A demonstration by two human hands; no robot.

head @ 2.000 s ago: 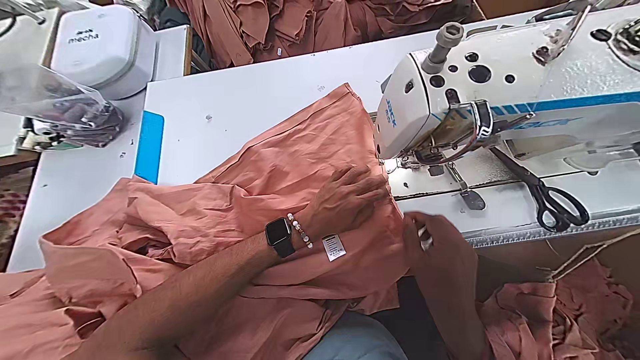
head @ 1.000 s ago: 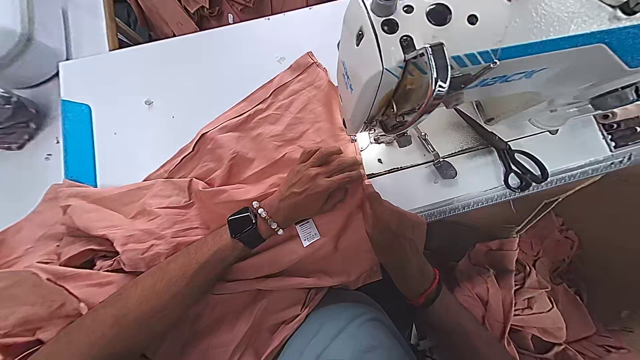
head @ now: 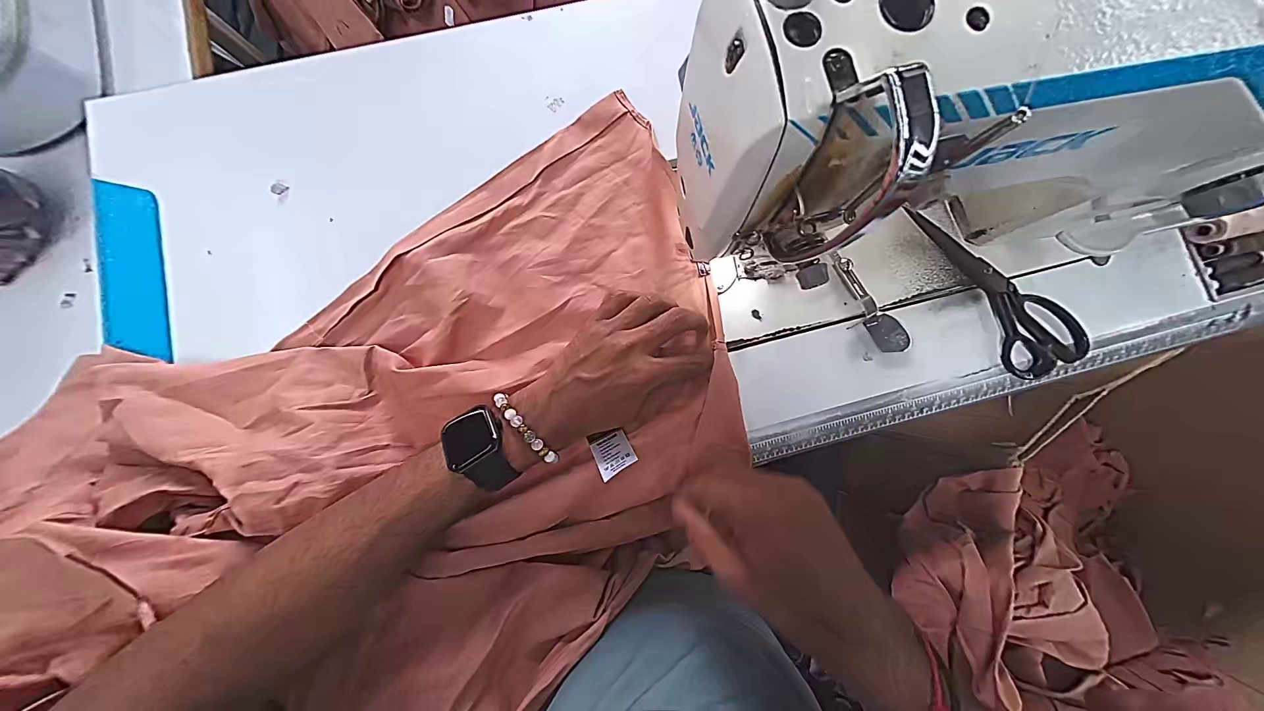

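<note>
A salmon-pink garment point(head: 533, 267) spreads over the white sewing table, its right edge running under the presser foot area of a white and blue Jack industrial sewing machine point(head: 731, 128). My left hand point(head: 632, 360), with a black watch and beaded bracelet at the wrist, lies on the cloth just left of that edge, fingers bent. A white label point(head: 613, 455) bearing writing shows on the fabric below it. My right hand point(head: 755, 518) is blurred at the lower part of the edge, near the table front; whether it grips the cloth cannot be told.
Black-handled scissors point(head: 1032, 331) lie on the machine bed right of the needle, beside a metal attachment point(head: 887, 333). A ruler strip point(head: 938, 403) runs along the table's front edge. More pink cloth point(head: 1027, 583) is heaped at lower right, and further fabric point(head: 316, 20) sits beyond the table.
The view has moved closer to the machine and to the right. My left hand stays on the cloth near its right edge. My right hand has moved down along that edge since one second ago.
</note>
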